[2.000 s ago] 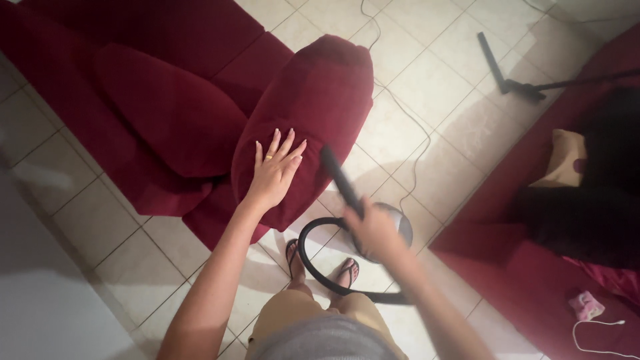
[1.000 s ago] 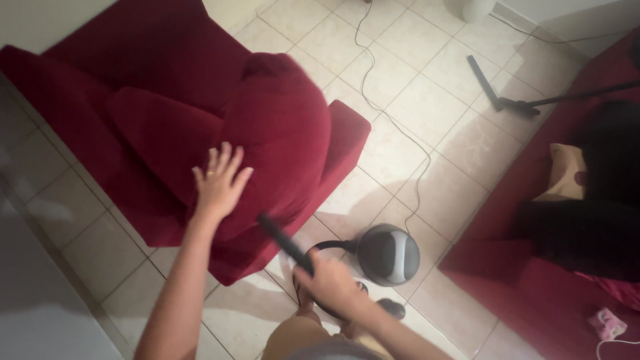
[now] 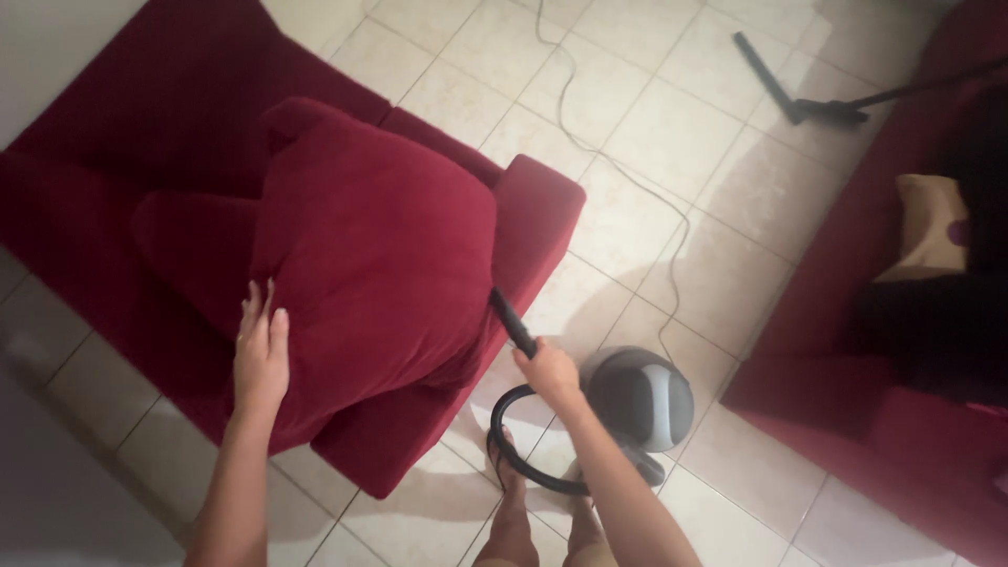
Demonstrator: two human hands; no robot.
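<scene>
A large red fabric cushion (image 3: 378, 244) rests tilted on a red armchair (image 3: 543, 197), partly over a second red cushion (image 3: 197, 236). My left hand (image 3: 262, 354) lies against the left side of the large cushion, fingers extended. In my right hand (image 3: 550, 370) is the black vacuum nozzle (image 3: 512, 319), its tip at the cushion's right edge. The black vacuum hose (image 3: 512, 457) curves below that hand, beside the round grey and black vacuum cleaner (image 3: 630, 398) on the floor.
A thin cord (image 3: 654, 193) runs over the tiled floor (image 3: 622, 110). At the right stands a red sofa (image 3: 827, 260) with dark cloth and a beige item (image 3: 933, 224) on it. A black floor nozzle (image 3: 831, 112) on a tube lies near it. My feet are beside the hose.
The large cushion, earlier upright and narrow to the view, now shows its broad face. My left hand has gone from its face to its left side. The nozzle is now at its right edge.
</scene>
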